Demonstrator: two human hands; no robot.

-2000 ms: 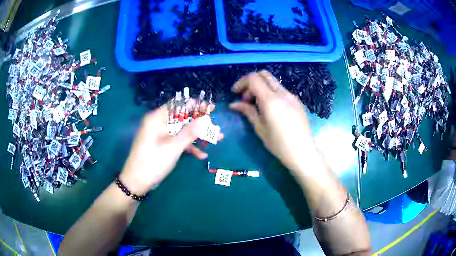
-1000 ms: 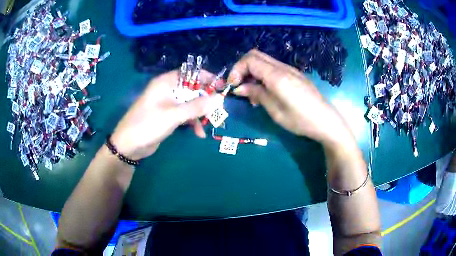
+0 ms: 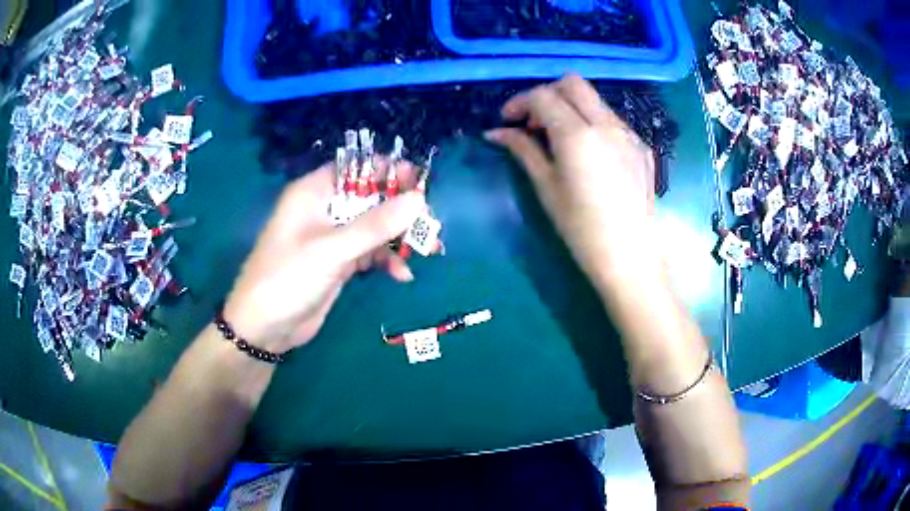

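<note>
My left hand [image 3: 317, 240] holds several labelled wire assemblies [image 3: 363, 182] fanned out, with red middles, pale ends pointing up and white code labels. One label [image 3: 421, 232] hangs below the thumb. My right hand [image 3: 579, 160] is over the right part of the heap of black caps [image 3: 399, 118], thumb and forefinger apart; it is slightly blurred, and I see nothing between the fingertips. One labelled assembly [image 3: 435, 333] lies alone on the green bench in front of me, its pale end to the right.
A large blue tray [image 3: 329, 83] with black parts stands behind the heap, with a smaller blue tray [image 3: 559, 47] inside it. Piles of labelled assemblies lie at the left [image 3: 90, 200] and the right [image 3: 798, 150]. A person's sleeve [image 3: 888, 344] shows at the right edge.
My right hand has moved from the assemblies in my left hand up and right to the black heap. The lone assembly has shifted left and down in the picture and is more tilted.
</note>
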